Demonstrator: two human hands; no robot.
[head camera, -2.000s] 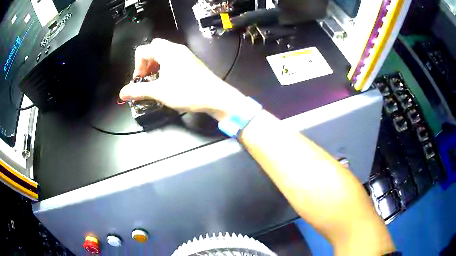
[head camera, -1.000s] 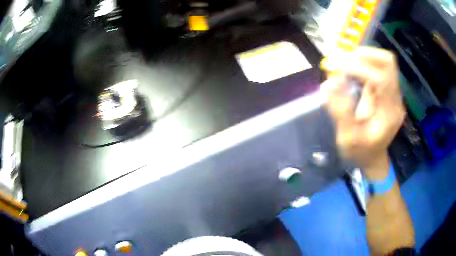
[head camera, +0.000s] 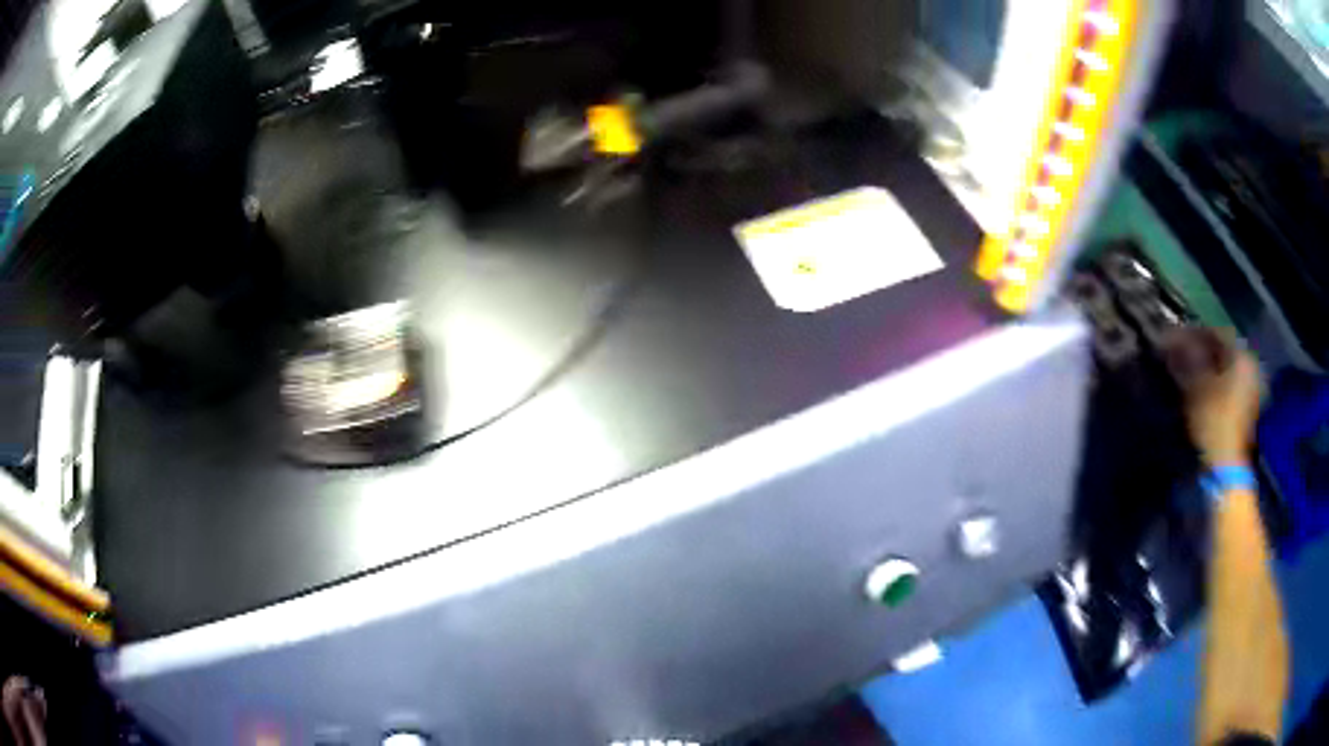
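Note:
My right hand (head camera: 1221, 394), with a blue wristband, is over the right-hand tray (head camera: 1144, 437), its fingers at the pockets. The fingers are dark and blurred, so I cannot tell if they hold a part. My left hand (head camera: 24, 711) shows only as a small, cut-off bit at the lower left edge. The fixture (head camera: 353, 382), a black block with a silvery top, stands on the black table (head camera: 685, 350) inside the machine. It is blurred, and I cannot tell if a module sits on it.
The grey panel (head camera: 612, 583) carries a green button (head camera: 894, 583) and a white button (head camera: 977, 535). A thin black cable (head camera: 547, 382) curves beside the fixture. A warning label (head camera: 841, 251) lies at right. Yellow-edged strips (head camera: 1067, 139) bound the opening. The fan's rim just shows at bottom centre.
My right hand has left the fixture, passed the machine's right edge and reached the right-hand tray. A bit of my left hand has appeared at lower left. The view has shifted.

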